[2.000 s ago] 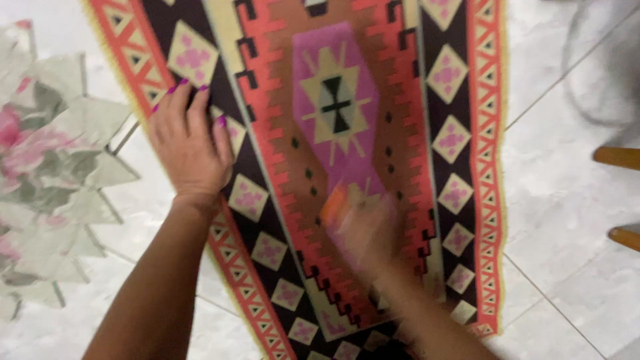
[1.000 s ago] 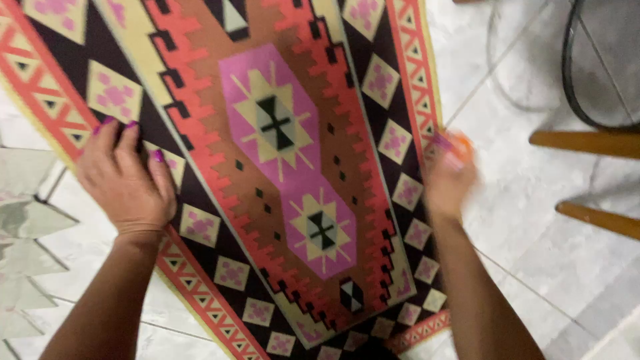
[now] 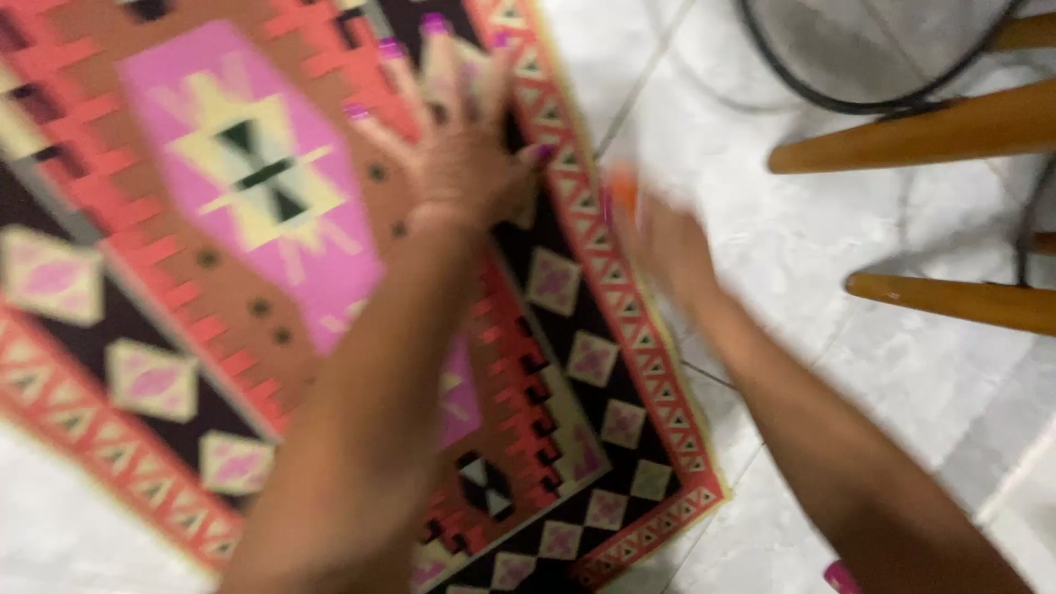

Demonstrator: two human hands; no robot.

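A patterned rug (image 3: 330, 272) in red, black, pink and cream lies on the floor. My left hand (image 3: 462, 140) rests on it near its right border, fingers spread and palm down, holding nothing. At the rug's right edge is my right hand (image 3: 668, 239), blurred, with its fingers closed around a small orange object (image 3: 623, 190). What that object is cannot be told, as the fingers hide most of it.
Pale marbled floor tiles (image 3: 759, 247) surround the rug. Tapered wooden legs (image 3: 916, 128) of furniture stand at the right, with a black curved metal ring or bar (image 3: 833, 103) beside them.
My left hand has moved from the rug's left border across to its right side. My right hand was over the rug's middle two seconds ago and is now at its right edge. The view has shifted.
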